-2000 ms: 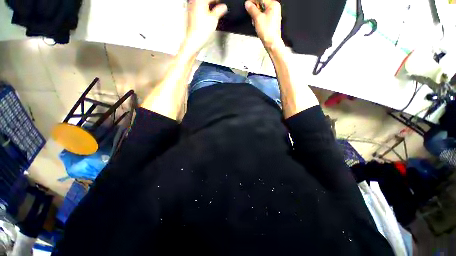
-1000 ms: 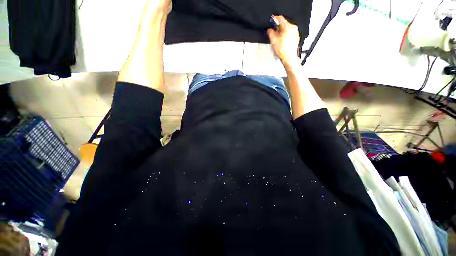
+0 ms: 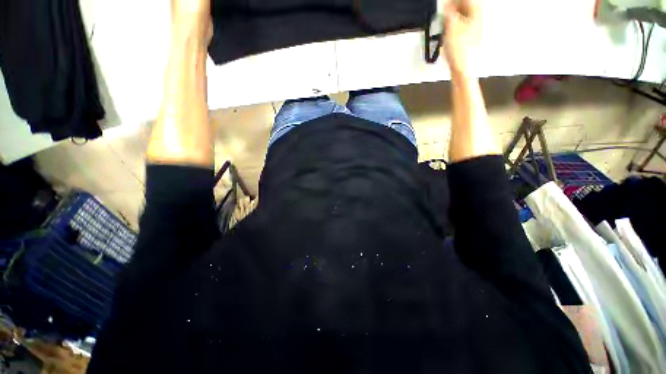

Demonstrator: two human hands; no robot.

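Note:
A black garment (image 3: 292,25) lies on the white table (image 3: 274,73), cut off by the top edge. My left hand (image 3: 193,16) is at its left side, partly cut off by the top edge; its fingers are not clear. My right hand (image 3: 458,16) is at its right side, blurred and partly cut off; its grip is not clear. Part of a black clothes hanger (image 3: 434,45) shows between the garment and my right hand.
A long black garment pile (image 3: 51,73) lies at the table's left. A white appliance with a cable is cut off at the upper right. Blue crates (image 3: 73,263) stand at the lower left. Pale garments (image 3: 606,270) hang at the lower right, near a stool.
My hands have moved apart to the garment's two sides. The view has shifted, the left pile shows further down, and less of the hanger is visible.

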